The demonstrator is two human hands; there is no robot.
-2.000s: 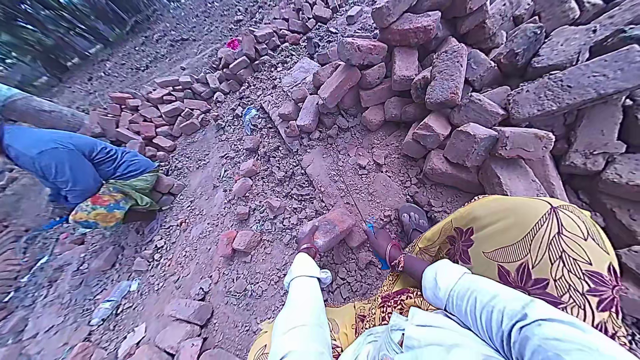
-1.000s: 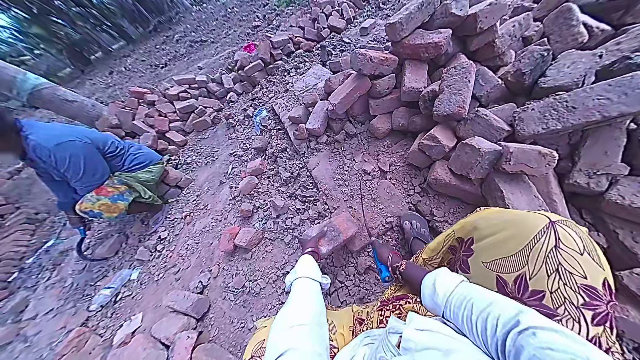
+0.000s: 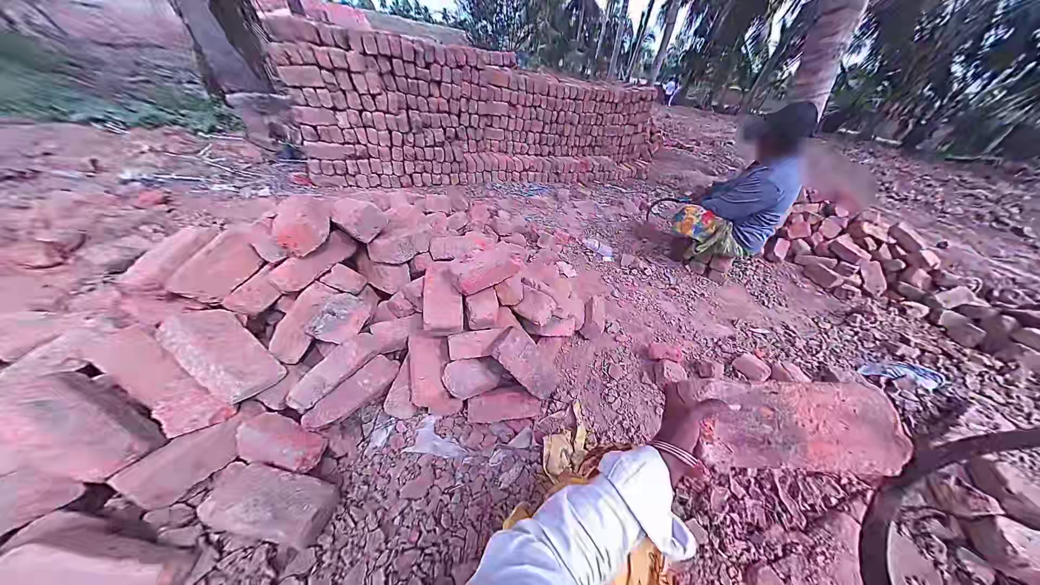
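Observation:
At the lower right, my left hand (image 3: 684, 416), with bangles at the wrist and a white sleeve, grips the left end of a reddish brick (image 3: 812, 426). The brick lies lengthwise across the view, its broad face showing. By its right end a dark curved metal blade (image 3: 881, 512) comes in from the right edge; whether it touches the brick I cannot tell. The blade's handle and my right hand are outside the picture. Yellow cloth (image 3: 642, 561) shows beneath my left sleeve.
A loose heap of bricks (image 3: 349, 325) spreads over the left and middle. Behind stands a stacked brick wall (image 3: 471, 114). A person (image 3: 751, 199) squats at the upper right with a curved tool, near another brick pile (image 3: 877, 252). Broken rubble (image 3: 439, 504) covers the ground.
The view has swung far round to the left. My right hand, seen before with a blue-handled tool, has left the picture. My left hand still has a brick, which now appears closer.

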